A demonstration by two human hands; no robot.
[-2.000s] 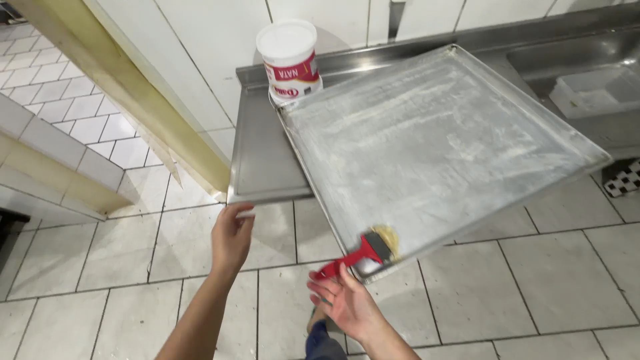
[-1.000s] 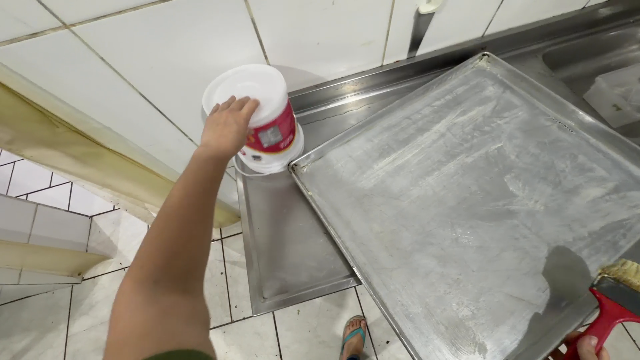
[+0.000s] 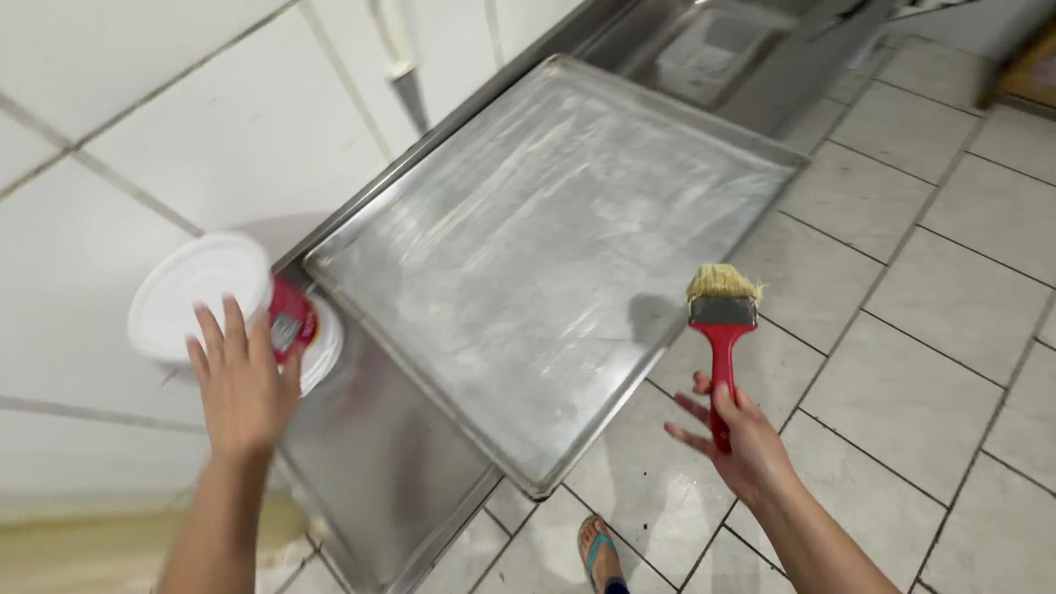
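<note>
My left hand (image 3: 241, 379) has its fingers spread in front of a white plastic bucket (image 3: 202, 289) with a red label; whether it touches the lid I cannot tell. The bucket stands on the steel counter at the left, by the wall. In my right hand (image 3: 734, 429) is a paintbrush with a red handle and pale bristles (image 3: 723, 313), pointing up, off the tray's right edge. Between the hands lies a large metal baking tray (image 3: 528, 264), its surface streaked with a whitish film.
Under the tray runs the stainless steel counter (image 3: 379, 462), with a sink behind holding a clear plastic container (image 3: 709, 49). A white-handled tool (image 3: 396, 49) hangs against the tiled wall. My foot in a flip-flop (image 3: 596, 544) is on the tiled floor (image 3: 899, 371).
Two seconds ago the brush was at the tray's near corner; now it is held up past the tray's edge. My left hand has gone from beside the counter to the bucket. The view has turned.
</note>
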